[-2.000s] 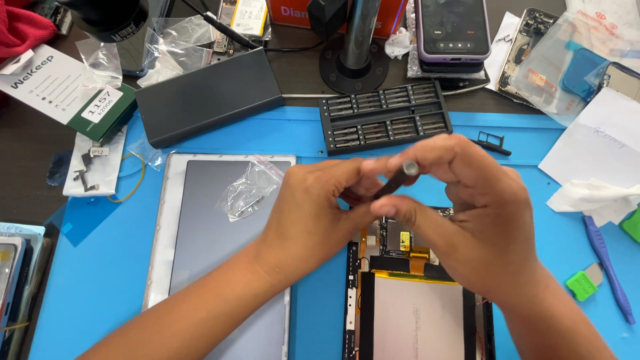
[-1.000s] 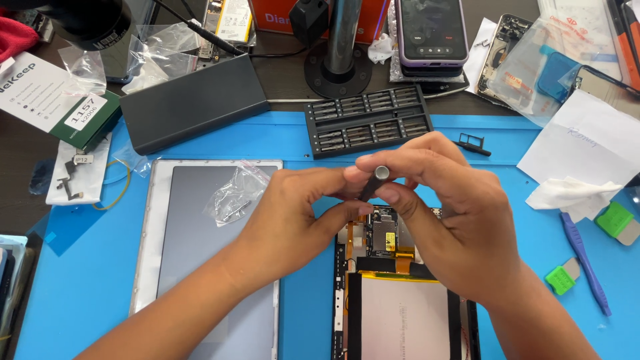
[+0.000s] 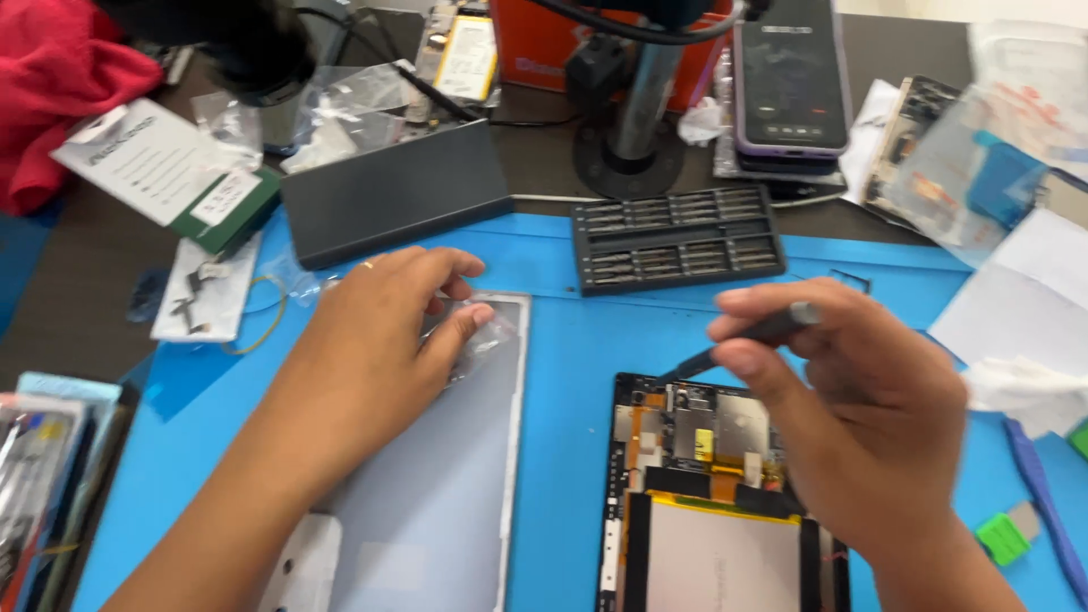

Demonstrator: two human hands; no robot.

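My right hand [image 3: 850,382] grips a dark precision screwdriver [image 3: 748,333], its tip over the upper left corner of an opened tablet [image 3: 722,544] with battery and circuit board exposed. Whether the tip touches is unclear. My left hand [image 3: 382,331], thumb and fingers apart, hovers over the top of a tablet screen panel [image 3: 442,493]. Beneath its fingers lies a small clear plastic bag [image 3: 484,340], partly hidden; I cannot tell if they touch it. A black case of screwdriver bits [image 3: 680,238] lies beyond the opened tablet.
Both devices lie on a blue work mat [image 3: 565,408]. Behind are a dark grey box lid [image 3: 395,191], a metal stand [image 3: 642,119] and a phone in a purple case [image 3: 790,76]. At right are a purple pry tool [image 3: 1041,497] and a green-handled blade [image 3: 1005,537].
My hands were together around the screwdriver and are now apart. The left has moved left over the screen panel; the right holds the screwdriver tilted down toward the opened tablet's corner.
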